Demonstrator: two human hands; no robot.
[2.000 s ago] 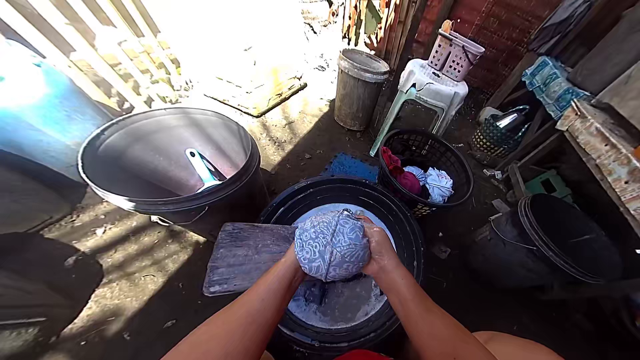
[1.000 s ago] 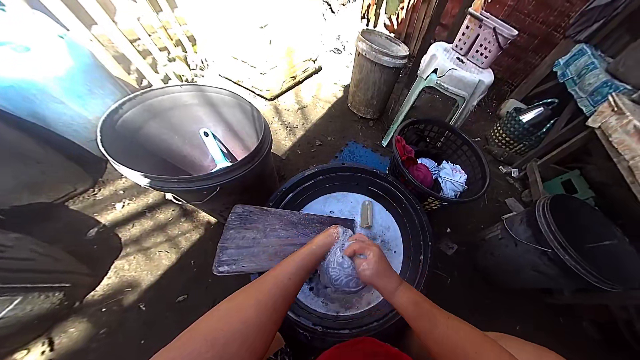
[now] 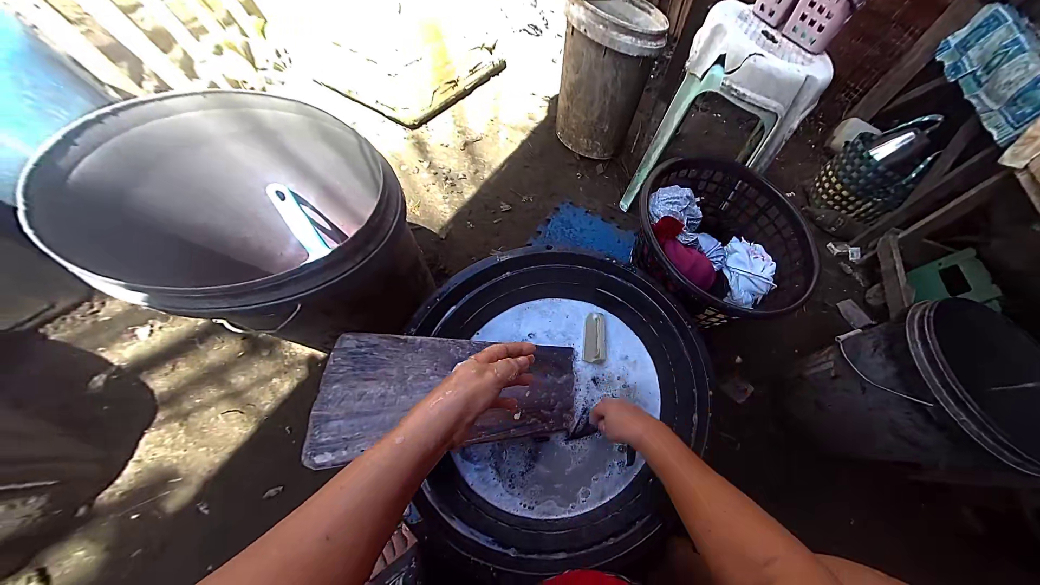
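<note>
A round black tub (image 3: 691, 382) of grey, foamy water is below my arms. A dark wooden board (image 3: 382, 390) lies over its left rim and reaches to the middle. My left hand (image 3: 491, 378) is over the board's right part, fingers apart, with nothing in it. My right hand (image 3: 619, 421) is closed at the foamy water, on a piece of dark cloth (image 3: 582, 426) that shows beside the board's end; the rest of the cloth is hidden in the water. A pale bar of soap (image 3: 595, 338) is in the foam just above my right hand.
A large drum (image 3: 390, 219) holding a white-handled dipper (image 3: 296, 219) stands at left. A black laundry basket (image 3: 800, 284) with wrung clothes stands upper right, near a plastic stool (image 3: 764, 65) and a bucket (image 3: 601, 89). A dark bucket (image 3: 861, 390) leans at right. A blue mat (image 3: 581, 231) lies behind the tub.
The light patterned cloth bundle has left my hands, and another light bundle now shows in the basket. My left hand has opened over the board; my right hand has dark cloth.
</note>
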